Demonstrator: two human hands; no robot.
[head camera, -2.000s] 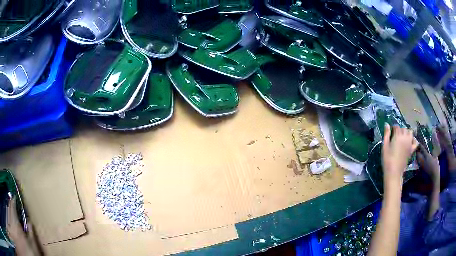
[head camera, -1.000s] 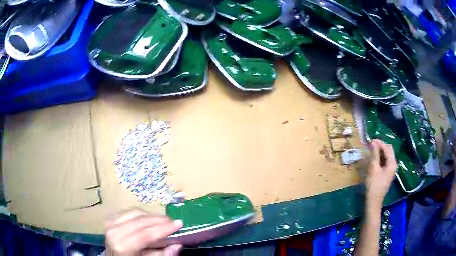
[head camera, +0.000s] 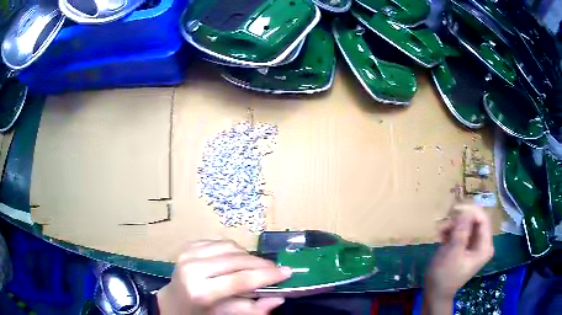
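Note:
A green glossy housing with a pale rim is held at the bench's front edge, its dark recess facing up and back. My left hand is closed on its left end, thumb below and fingers on top. My right hand is to the right, blurred, fingers bent together near the stained patch; whether it holds something small cannot be told. A heap of tiny white-blue fittings lies on the cardboard behind my left hand. Small pale blocks lie on the stained patch behind my right hand.
Green housings are piled along the back and right. A blue crate with silver housings is at back left. Another silver housing is below the front edge. A blue bin of small parts is at lower right.
The view has shifted left, so bench things appear further right. The housing, at the far left edge at first, is now in front with its dark recess showing. My right hand is nearer the pale blocks.

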